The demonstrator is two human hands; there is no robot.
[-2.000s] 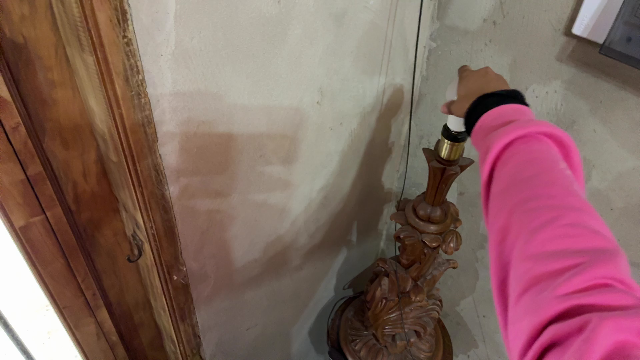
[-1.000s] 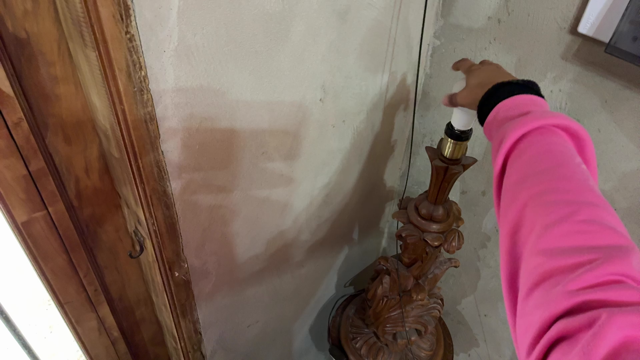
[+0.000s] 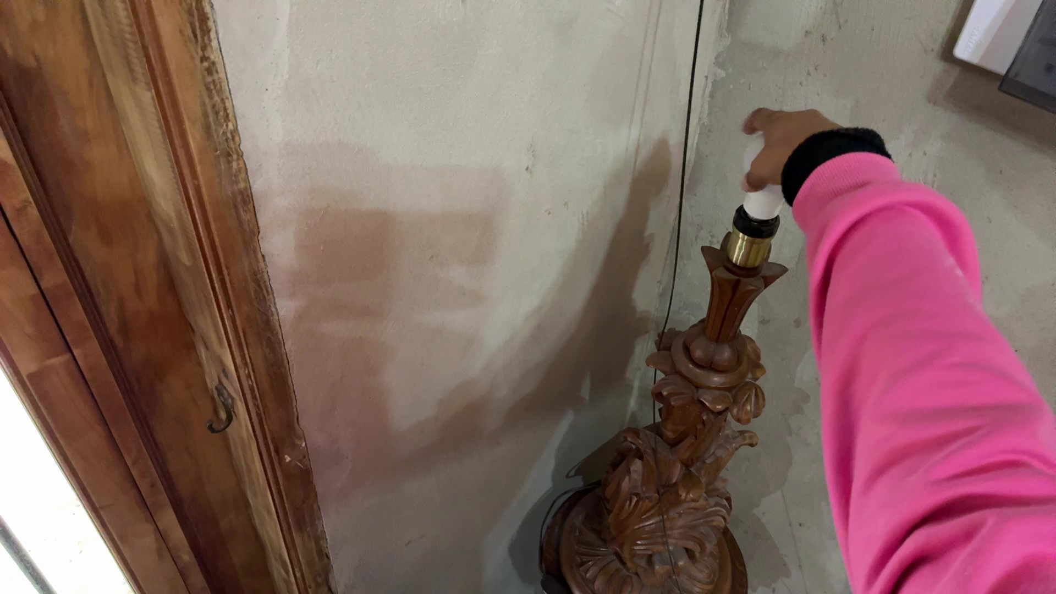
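Observation:
At the upper right, my right hand (image 3: 788, 147) grips a white light bulb (image 3: 762, 203) from above, its fingers around the bulb's upper part. The bulb sits in a black and brass lamp socket (image 3: 751, 240) on top of a carved wooden lamp stand (image 3: 726, 309). Carved leaves and scrolls cover the stand down to its wide round base (image 3: 652, 536) at the lower edge. A pink sleeve with a black cuff covers my right arm. My left hand is out of view.
A thin black cable (image 3: 687, 148) runs down the corner of the plastered wall (image 3: 412, 124) behind the lamp. A wooden frame (image 3: 165, 247) with a small metal hook (image 3: 220, 409) stands at the left. A white box (image 3: 997, 37) is mounted at the top right.
My right hand's fingers have shifted about the bulb, and more of the white bulb shows above the socket than two seconds ago. The lamp stand stays where it was.

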